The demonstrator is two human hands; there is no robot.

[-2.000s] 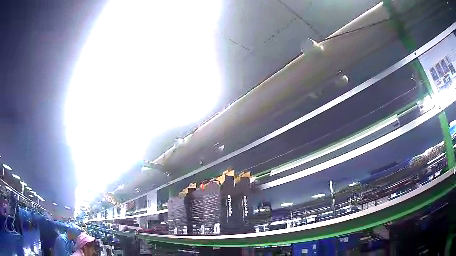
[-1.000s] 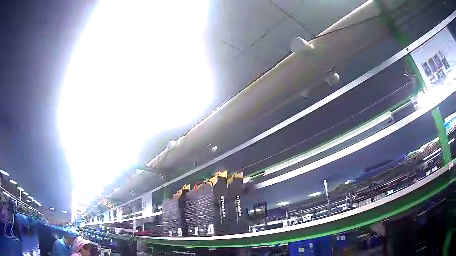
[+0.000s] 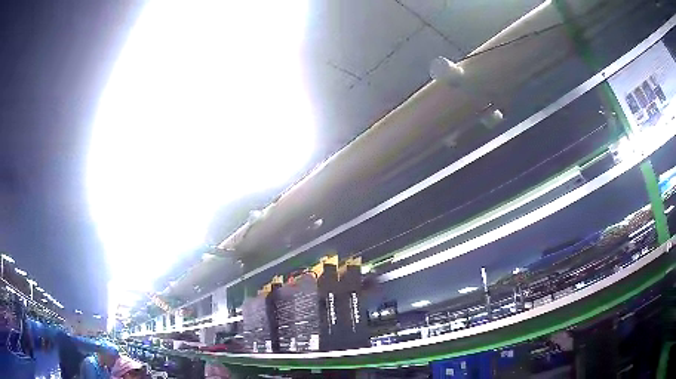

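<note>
Neither of my hands is in the picture. The nearest things before me are black printed cartons, standing in a dark group on a shelf with a pale rail and green edging. They have pale side lettering and ragged orange-yellow tops. A white sheet with dark product pictures is fixed by a green upright at the upper right.
A blue bin shows below the shelf. Pale rails curve overhead. A person in pink headwear and one in blue are at the lower left. Ceiling glare fills the upper left.
The view has shifted slightly, so the shelf and cartons sit a little further left than at first. The person in pink has their head lower. No hand has appeared.
</note>
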